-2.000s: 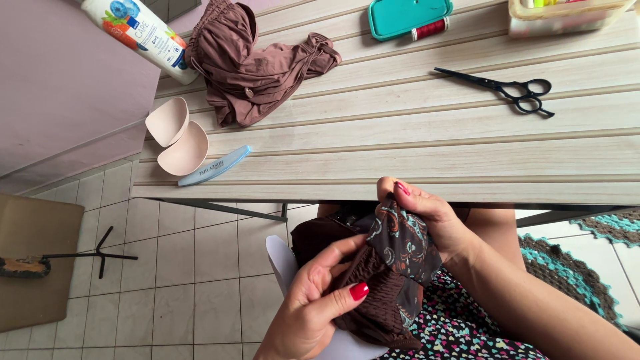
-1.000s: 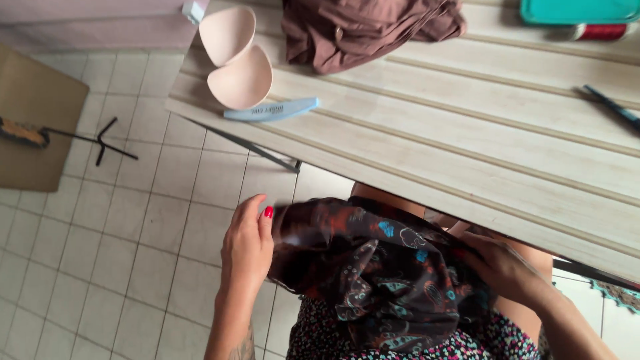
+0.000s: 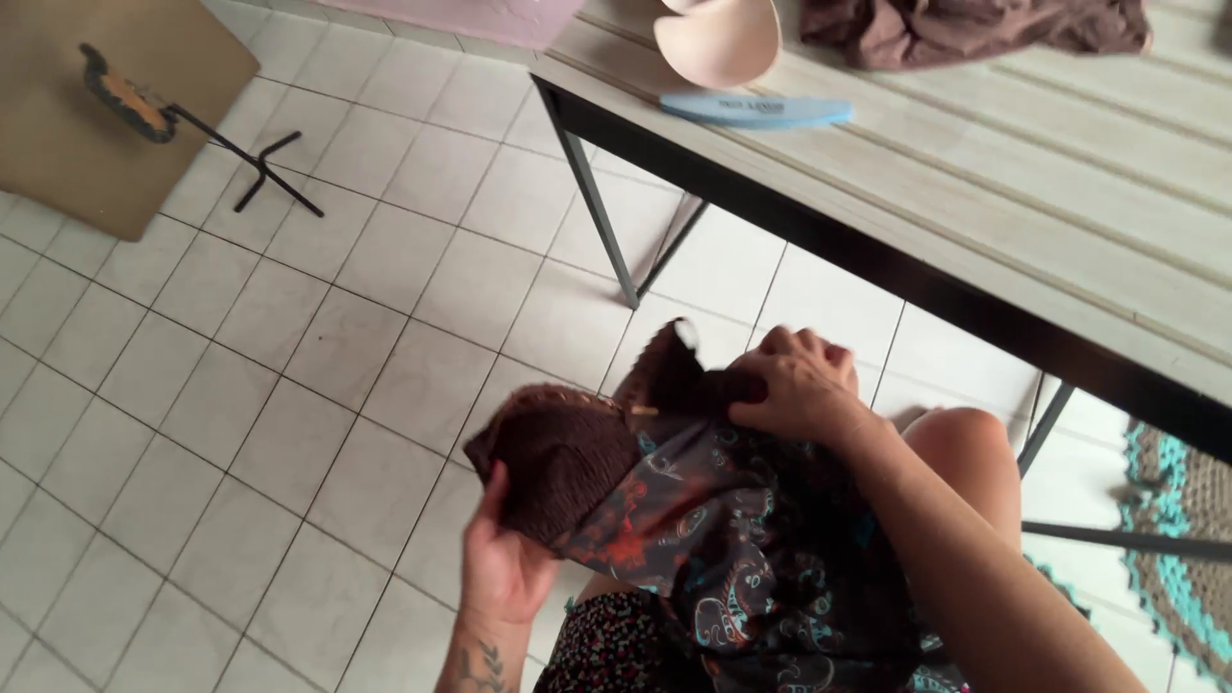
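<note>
A dark brown swimsuit or top with paisley print (image 3: 741, 539) lies over my lap, its gathered brown cup part (image 3: 563, 462) spread toward the left. My left hand (image 3: 505, 568) holds the lower left edge of that cup, thumb on top and the other fingers beneath. Bunched brown fabric near the upper middle is gripped by my right hand (image 3: 799, 390), its fingers curled. On the table above lie beige foam bra cups (image 3: 722, 43), one cut off by the frame's edge, and a light blue nail file (image 3: 756, 109) just below them.
The slatted table (image 3: 962, 183) has a dark metal frame and legs. Mauve crumpled fabric (image 3: 972, 29) rests on it. A brown board or mat (image 3: 58, 144) and a black metal stand (image 3: 260, 164) are at the upper left above white floor tiles. A crocheted rug (image 3: 1193, 520) lies at right.
The printed garment, a blurred bundle one second ago, now shows its gathered cup opened out at left. My left hand, apart from the cloth then, now holds the cup's edge. The view has shifted toward the floor.
</note>
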